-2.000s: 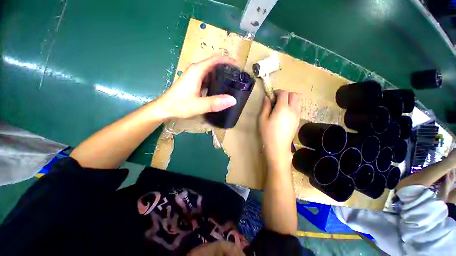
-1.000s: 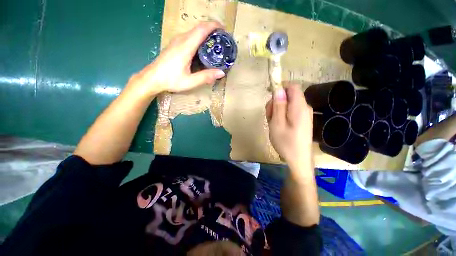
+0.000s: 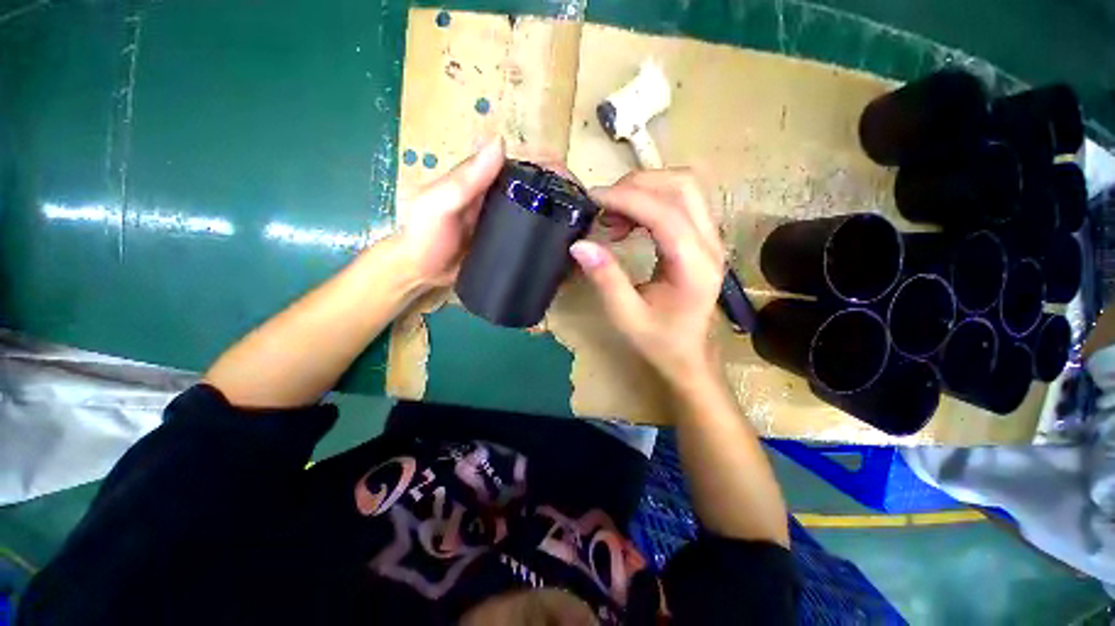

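Observation:
A black lamp body, a smooth tube with a shiny dark rim at its far end, is tilted in front of me above the cardboard. My left hand holds it from the left. My right hand is at its right side, fingertips at the upper rim; whether they grip it is hard to tell. The mallet lies on the cardboard sheet beyond my right hand, whitish head away from me. Its dark grip shows to the right of that hand, and part of its shaft is hidden behind the hand.
Several empty black housing sleeves lie clustered at the right of the cardboard, open ends towards me. The green surface is at the left and beyond. A blue crate is below the bench. A neighbouring person's pale sleeve shows at lower right.
The mallet was raised in my right hand and now lies on the cardboard. My right hand has moved left to the lamp body, which has come nearer and turned from end-on to side-on.

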